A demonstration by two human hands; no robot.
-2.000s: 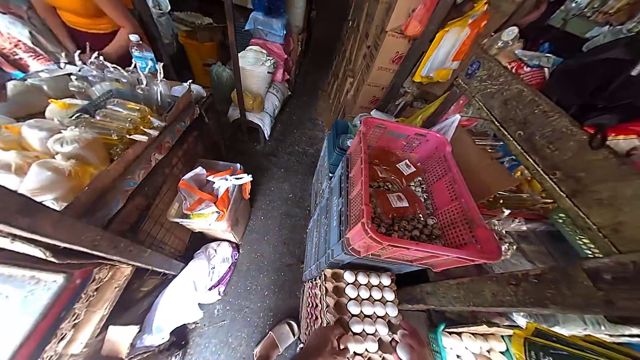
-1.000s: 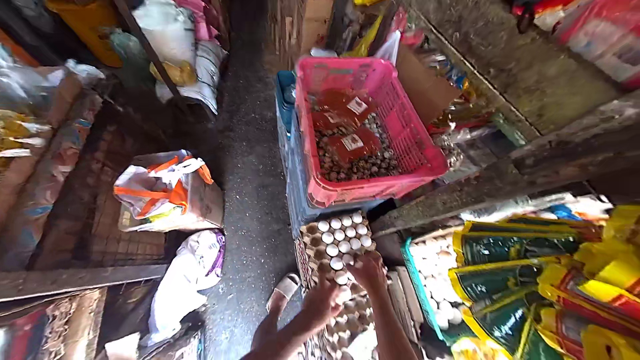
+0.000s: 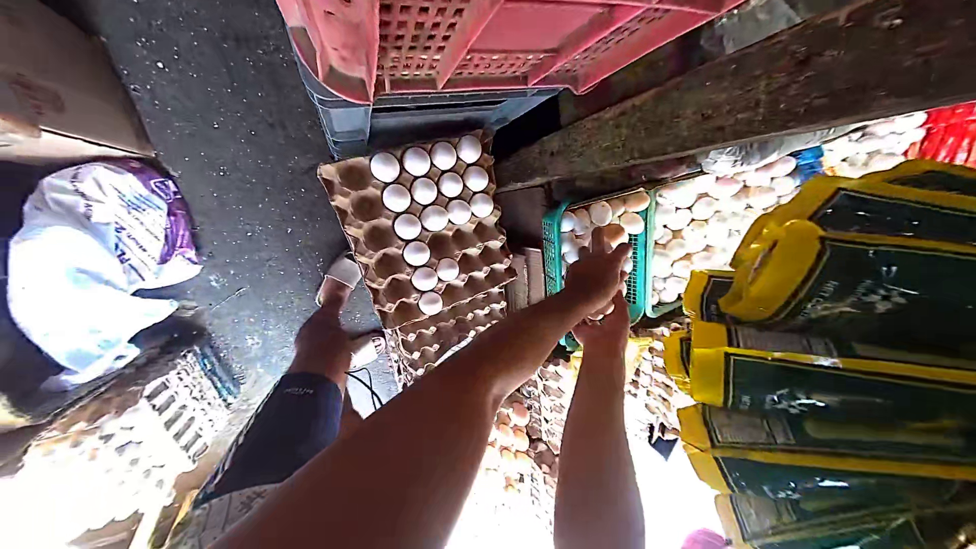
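Note:
Both my hands are over a green plastic basket (image 3: 554,255) of eggs at centre right. My left hand (image 3: 597,273) reaches across with its fingers spread above or on the eggs; whether it grips one cannot be told. Just below it, my right hand (image 3: 604,324) is at the basket's near part, its fingers partly hidden against the eggs. To the left, a pulp egg tray (image 3: 381,293) on top of stacked trays carries white eggs (image 3: 435,218) in part of its cups, while other cups hold none.
A pink plastic crate (image 3: 496,46) rests on a grey-blue crate (image 3: 343,122) beyond the trays. A wooden beam (image 3: 686,99) runs at upper right, above more eggs (image 3: 701,221). Green-and-yellow bags (image 3: 854,381) fill the right. A white plastic bag (image 3: 91,259) lies left, near cardboard (image 3: 69,76).
My hands have moved right, from the egg tray to the green basket. The tray shows a different arrangement of white eggs. The view has shifted closer to the trays.

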